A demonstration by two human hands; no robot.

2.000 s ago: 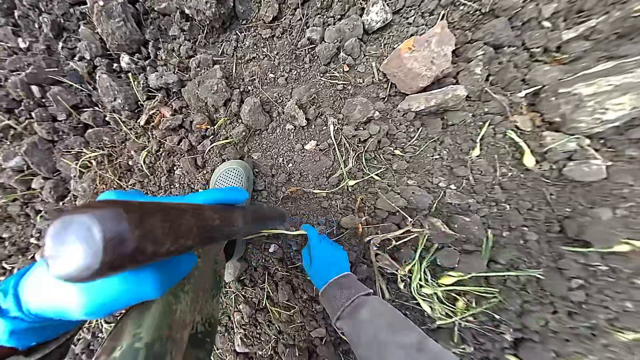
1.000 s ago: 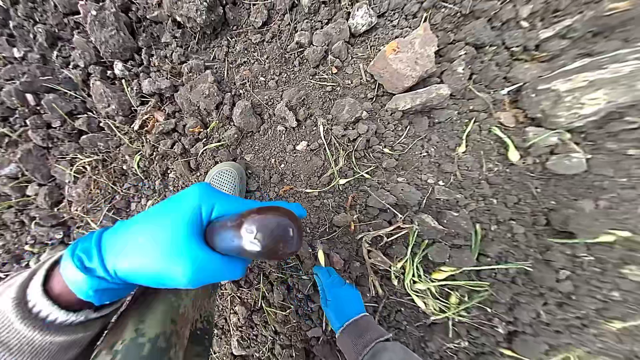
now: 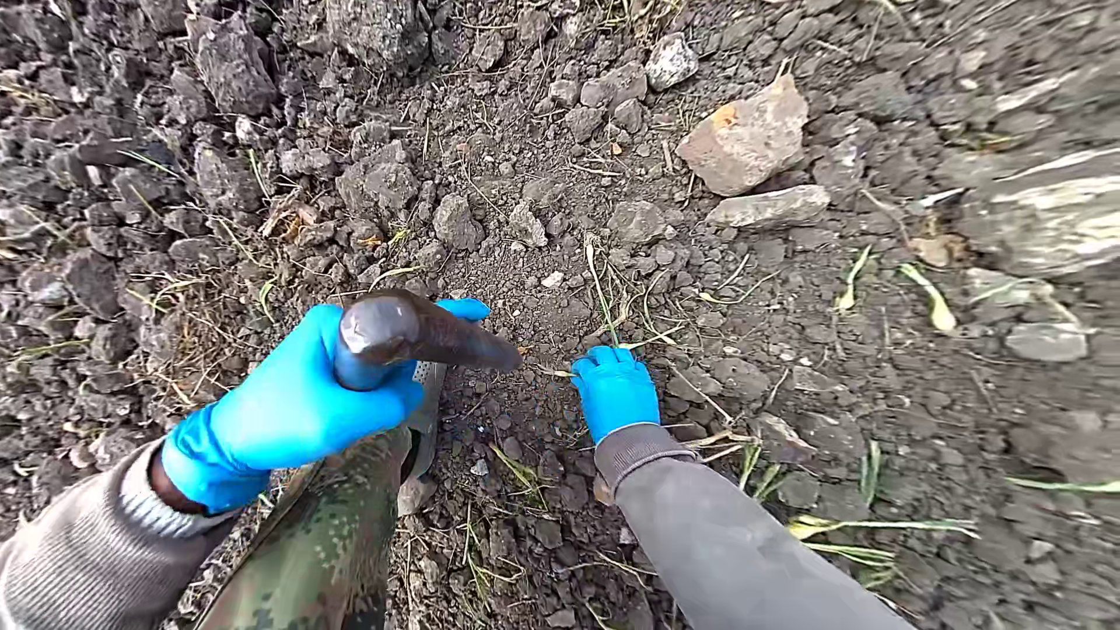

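My left hand (image 3: 297, 402), in a blue glove, is wrapped around a dark, rounded tool handle (image 3: 437, 337). The handle's worn end points up toward the camera and its other visible end leans right over the soil; any tool head is out of sight. My right hand (image 3: 615, 389), also blue-gloved, reaches down to the ground with its fingertips at the base of thin green and dry stalks (image 3: 602, 293). Its fingers are partly hidden, so whether they grip a stalk cannot be told. A small yellowish shoot (image 3: 557, 374) lies beside its fingers.
Cloddy soil surrounds both hands. A large stone (image 3: 748, 136) and a flat stone (image 3: 770, 206) lie ahead on the right. Pulled plants (image 3: 862, 529) lie partly beneath my right sleeve. Loose shoots (image 3: 929, 297) are farther right. My shoe (image 3: 426, 402) stands below the handle.
My right hand has moved up and forward to the stalks, away from the spot lower down where it was a second ago. The handle, which pointed at the camera, now leans right.
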